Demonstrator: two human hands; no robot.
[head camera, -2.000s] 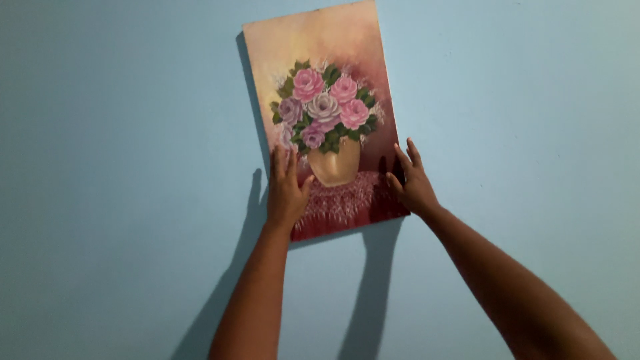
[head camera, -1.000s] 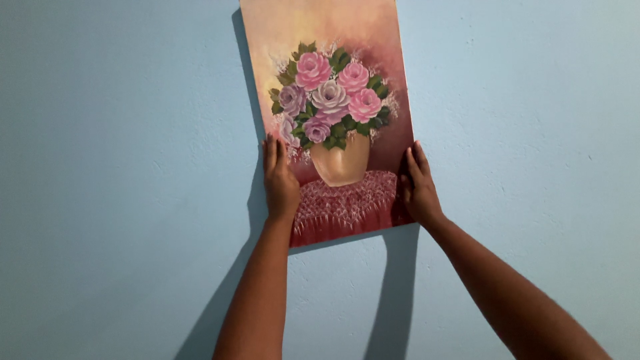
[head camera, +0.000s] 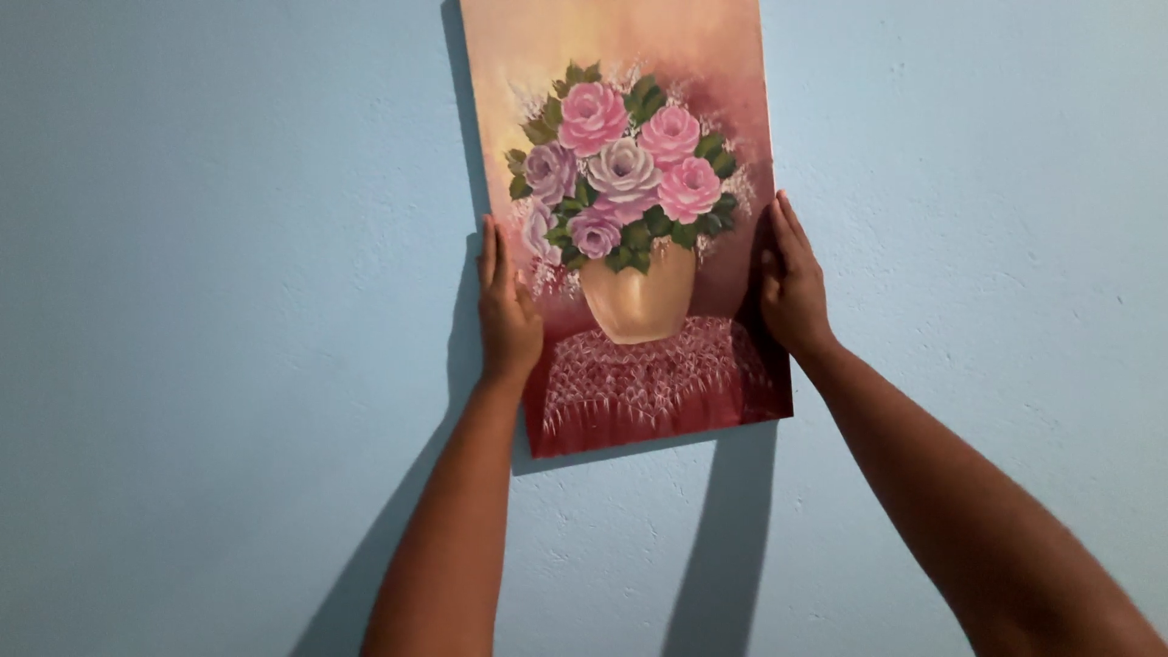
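Note:
An unframed canvas painting (head camera: 636, 301) of pink and mauve roses in a beige pot hangs or rests against the wall, tilted a little, its top cut off by the view. On its left edge lies my left hand (head camera: 507, 315), fingers pointing up along the side and thumb over the front. My right hand (head camera: 796, 287) grips the right edge lower down, fingertips along the side. The painting is between both hands. What holds it from behind is hidden.
A light blue wall (head camera: 228, 274) with a rough, slightly pitted surface fills the view behind the painting. Dark shadows of the canvas and my arms fall on it.
Both hands have moved from the front of the painting, near its lower corners, out to its side edges. The painting's top has gone out of view.

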